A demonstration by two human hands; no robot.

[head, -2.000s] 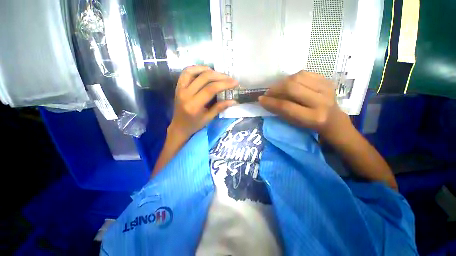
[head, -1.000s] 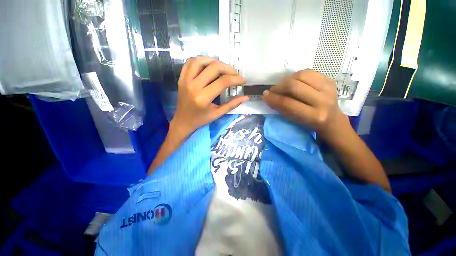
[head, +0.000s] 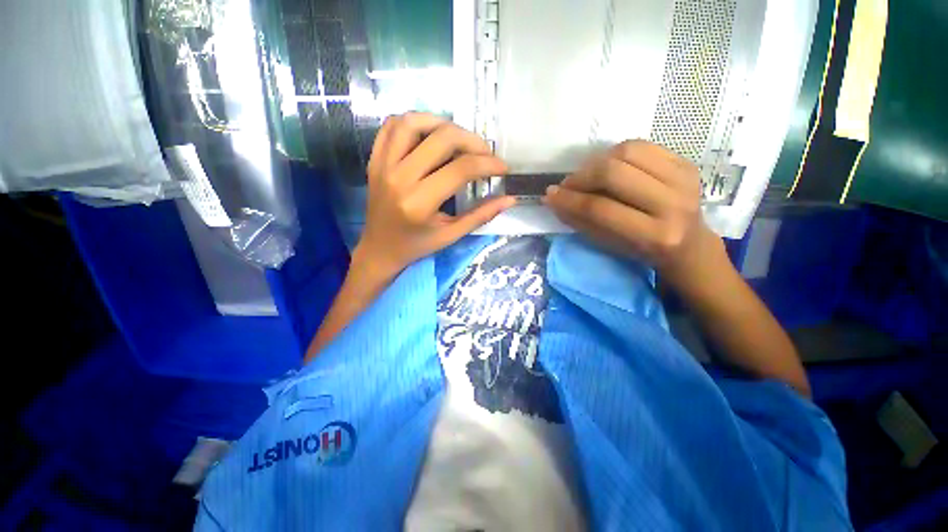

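Observation:
The pale silver-white laptop bottom cover [head: 567,83] lies inner side up in front of me, its perforated vent area at the right. A short dark strip [head: 527,186] lies along the cover's near edge, between my hands. My left hand [head: 421,192] is at the near left corner, thumb and forefinger apart on either side of the strip's left end. My right hand [head: 634,197] has its thumb and forefinger together at the strip's right end; the fingers hide the rest of it.
A shiny clear plastic bag [head: 213,104] with a white label [head: 198,185] lies at the left, beside stacked white sheets [head: 73,94]. Dark parts [head: 331,83] lie between bag and cover. A black-and-yellowish strip sheet [head: 861,73] lies right on the green mat [head: 915,114]. A blue bin [head: 146,301] is below.
Since two seconds ago the cover has shifted slightly right in view and my left thumb and forefinger have moved a little right. In the last second the hands have barely moved.

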